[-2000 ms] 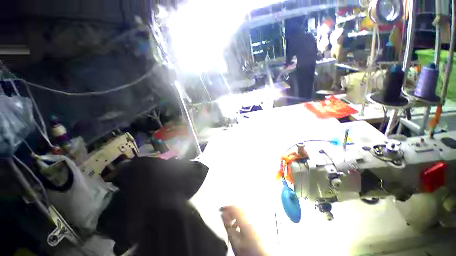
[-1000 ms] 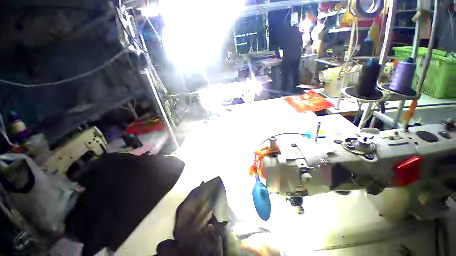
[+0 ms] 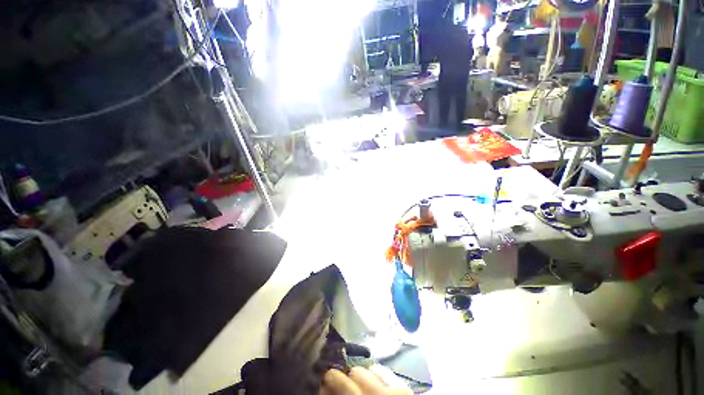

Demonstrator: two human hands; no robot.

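A dark brown-grey garment piece (image 3: 297, 328) lies bunched and partly raised at the bottom centre, left of the machine's needle end. My right hand (image 3: 367, 381) is cut off by the bottom edge; its curled fingers grip the near right part of this piece. A thin grey-blue piece (image 3: 411, 362) lies flat just right of the fingers. The sewing machine head (image 3: 463, 258) stands to the right, with a blue oval pad (image 3: 406, 299) hanging from its left end. Glare hides the needle area. My left hand does not show.
A black cloth heap (image 3: 197, 289) covers the left table edge. A whitish bag (image 3: 77, 289) hangs far left. A red-orange packet (image 3: 482, 145) lies behind the machine. Thread cones (image 3: 577, 108) stand upper right. A person in dark clothes (image 3: 451, 65) stands behind.
The bunched garment piece has come into view since the earliest frame, where my hand reached beside the black heap. The fingers now show at its near edge, and the grey-blue piece shows more clearly.
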